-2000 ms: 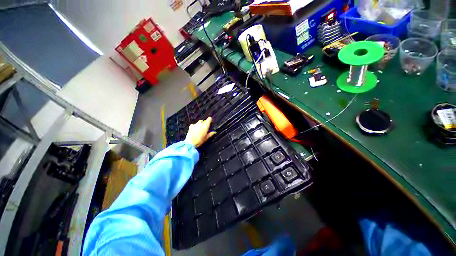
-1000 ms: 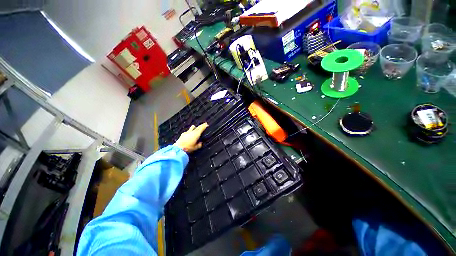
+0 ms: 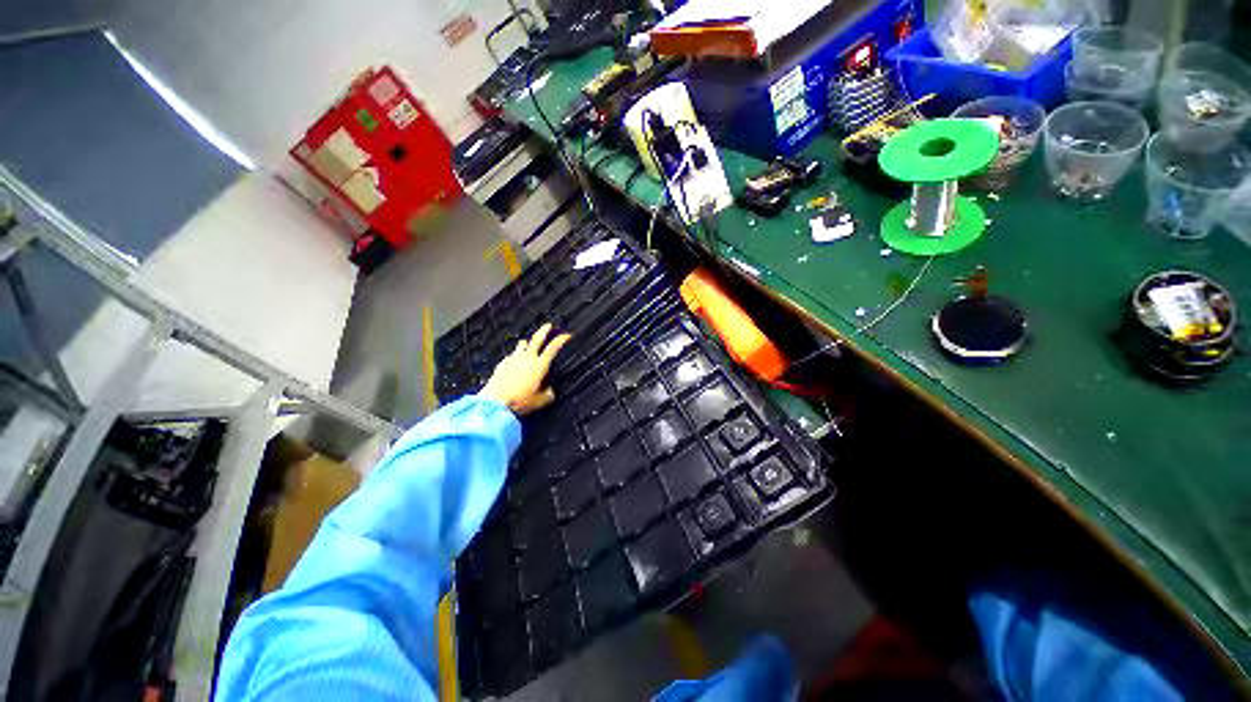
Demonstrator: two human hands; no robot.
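My left hand (image 3: 526, 373) reaches out in a blue sleeve. It lies at the seam between the near black blister tray (image 3: 611, 480) and the far stack of black trays (image 3: 549, 295), fingers spread, with no part seen in them. The near tray is tilted and has a grid of square pockets. Several pockets at its right corner hold small dark square pieces. On the green bench lie a round black disc (image 3: 980, 328) with a small brown tail and an open round housing (image 3: 1181, 322) with white and gold parts inside. My right hand is not in view.
An orange tool (image 3: 733, 327) lies between trays and bench edge. On the bench (image 3: 1070, 398) stand a green wire spool (image 3: 938, 151), a white cabled fixture (image 3: 679, 154), clear cups (image 3: 1093, 148) and a blue bin (image 3: 981, 69). A metal shelf (image 3: 144, 343) stands left.
The view has shifted since two seconds ago, so bench things sit further left. My left hand stays at the tray seam. The trays show little change.
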